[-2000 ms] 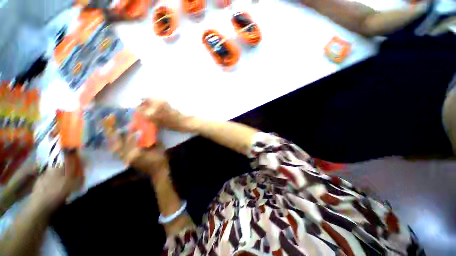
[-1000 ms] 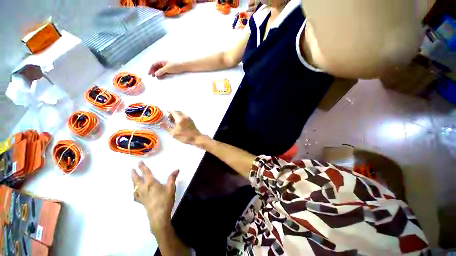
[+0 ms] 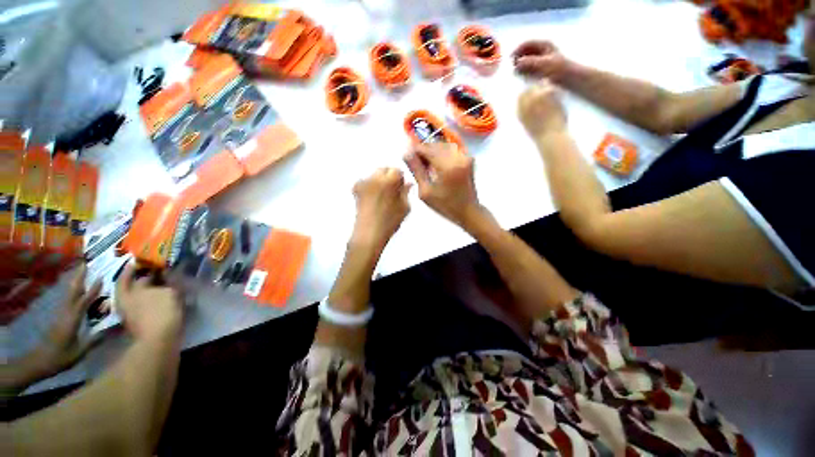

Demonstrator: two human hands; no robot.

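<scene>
My right hand (image 3: 444,181) is at the lower end of an orange cable coil (image 3: 427,128) with black parts and a pale band. Its fingers are closed on that end and hide part of it. My left hand (image 3: 382,205) is beside it on the left, with curled fingers. Whether it holds anything is hidden. Another coil (image 3: 470,109) lies just to the right, and a row of several coils (image 3: 390,64) lies behind. An opened-out retail box (image 3: 234,253), orange and dark grey, lies left of my left hand.
Flat box blanks (image 3: 257,36) are piled at upper left, with opened boxes (image 3: 207,120) below. Filled boxes (image 3: 55,192) stand far left. A neighbour's hands (image 3: 147,308) are at left; another's arms (image 3: 581,178) reach in from the right near a small orange-and-white card (image 3: 617,153).
The view has turned back left. My left hand has gone from spread fingers to curled fingers, and my hands are closer together. The right neighbour's second hand now reaches over the table.
</scene>
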